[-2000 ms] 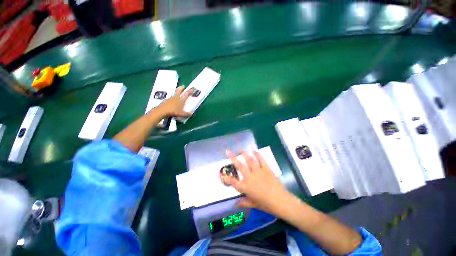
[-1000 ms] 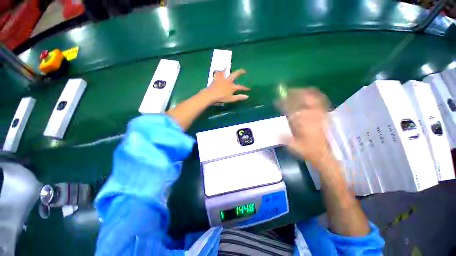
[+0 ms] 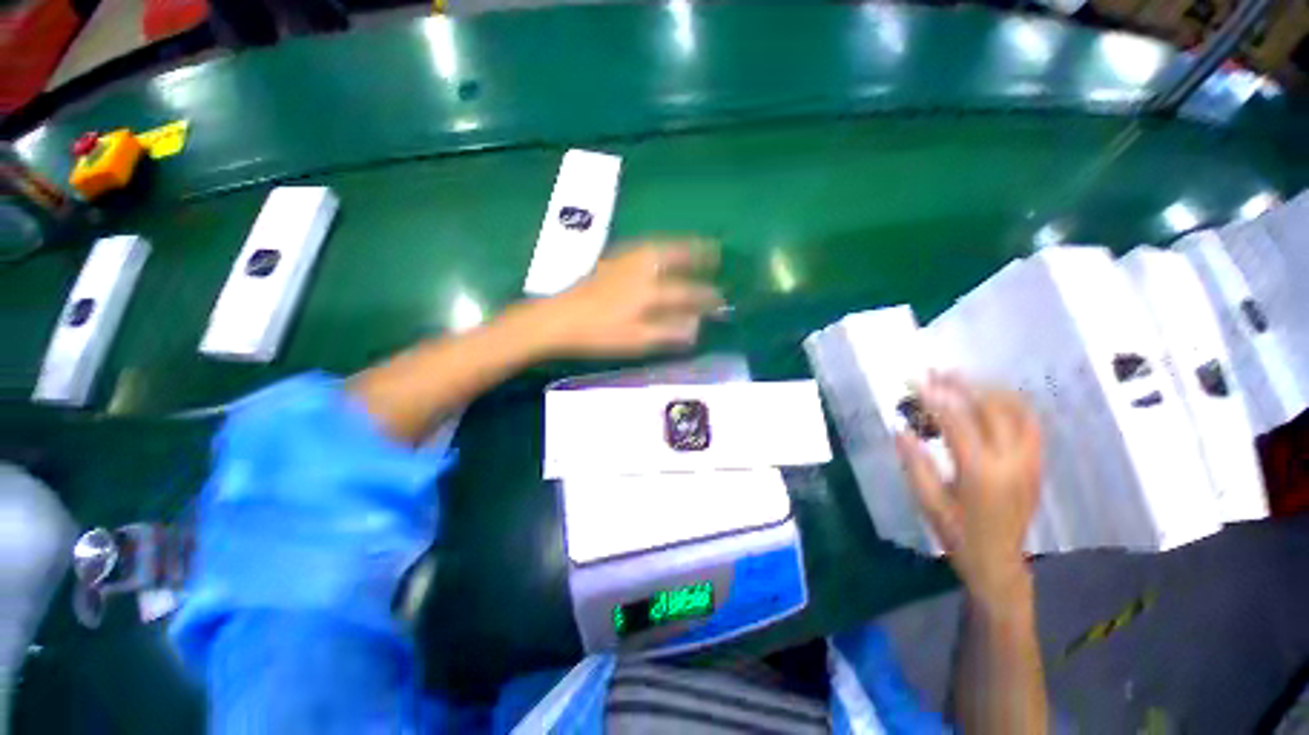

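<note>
A white smartwatch box with a dark watch picture lies crosswise on the pan of the digital scale, its ends past both sides. The green digits are lit but blurred. My left hand, motion-blurred, is above the belt just beyond the scale, fingers apart, with nothing seen in it. My right hand is over the left end of the stack of white boxes. Its fingers are spread over a box face and partly hide the watch picture; whether it grips the box is unclear.
Single boxes lie on the green belt: one beyond my left hand, two further left. A yellow emergency stop with red knob is far left. A round-topped clear bottle stands left of my left sleeve.
My left hand has come off the far belt box, nearer the scale. My right hand has moved from the scale-side box to the stack. The scale box now lies further onto the pan.
</note>
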